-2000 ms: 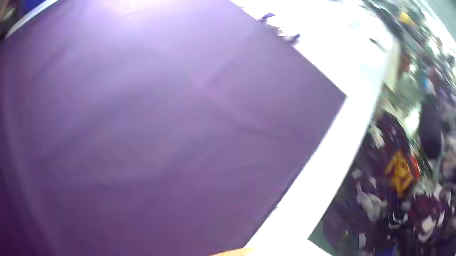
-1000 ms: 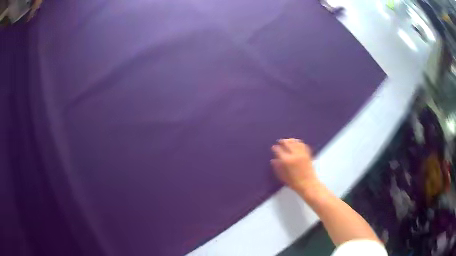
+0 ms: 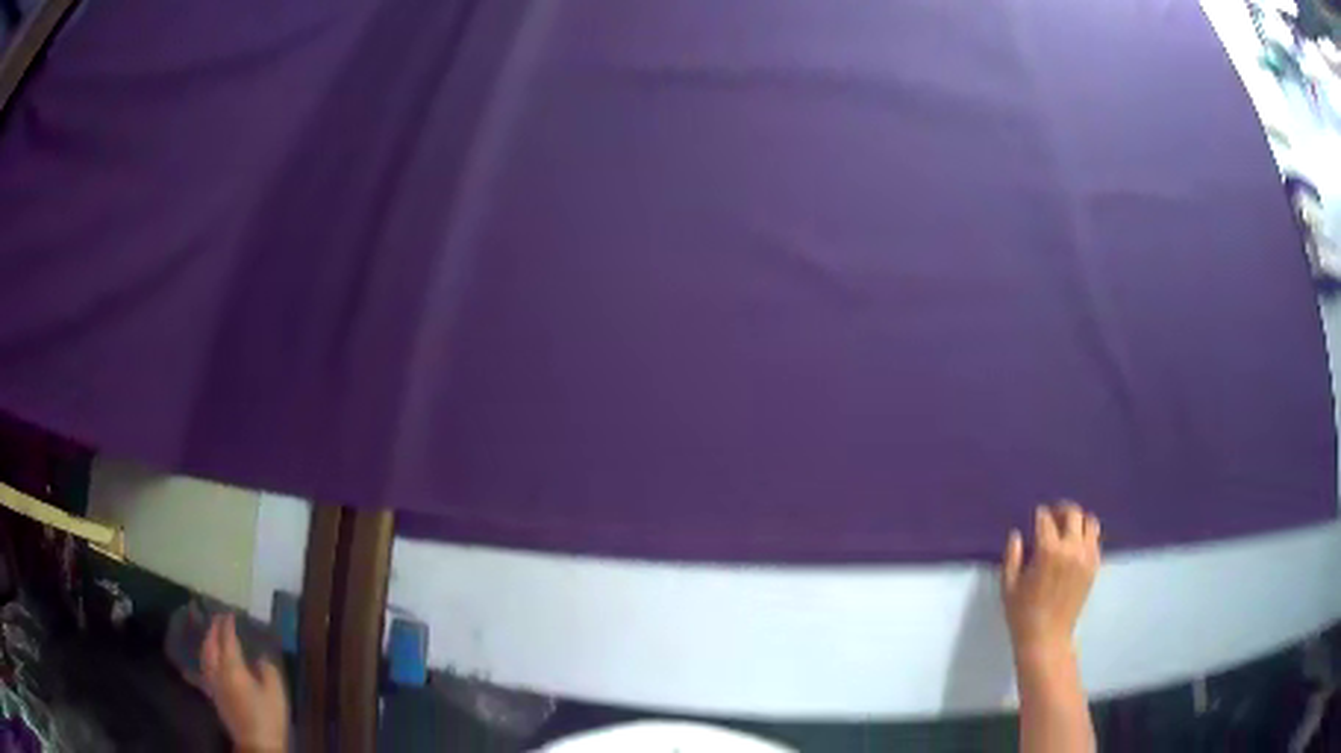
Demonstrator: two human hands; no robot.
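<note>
Plain purple fabric (image 3: 765,324) covers most of the table, with its near edge running across the table front and soft folds at the left. My right hand (image 3: 1052,574) rests at this near edge on the right, fingertips on the cloth; whether it grips the edge I cannot tell. My left hand (image 3: 243,680) is low at the left, beyond the table edge, fingers raised and apart. A dark greyish shape beside it is too blurred to name. A brown double guide rail (image 3: 347,625) comes out from under the cloth, just right of my left hand.
Blue blocks (image 3: 408,650) sit either side of the rail. The white table edge (image 3: 706,625) runs along the front. A yellowish rod (image 3: 59,518) juts in at the left. Mixed items lie along the far right. A white rounded shape shows at the bottom centre.
The view has swung left, bringing the rail, blue blocks, rod and my left hand into sight. My right hand, absent or barely visible at first, stays by the cloth's near edge.
</note>
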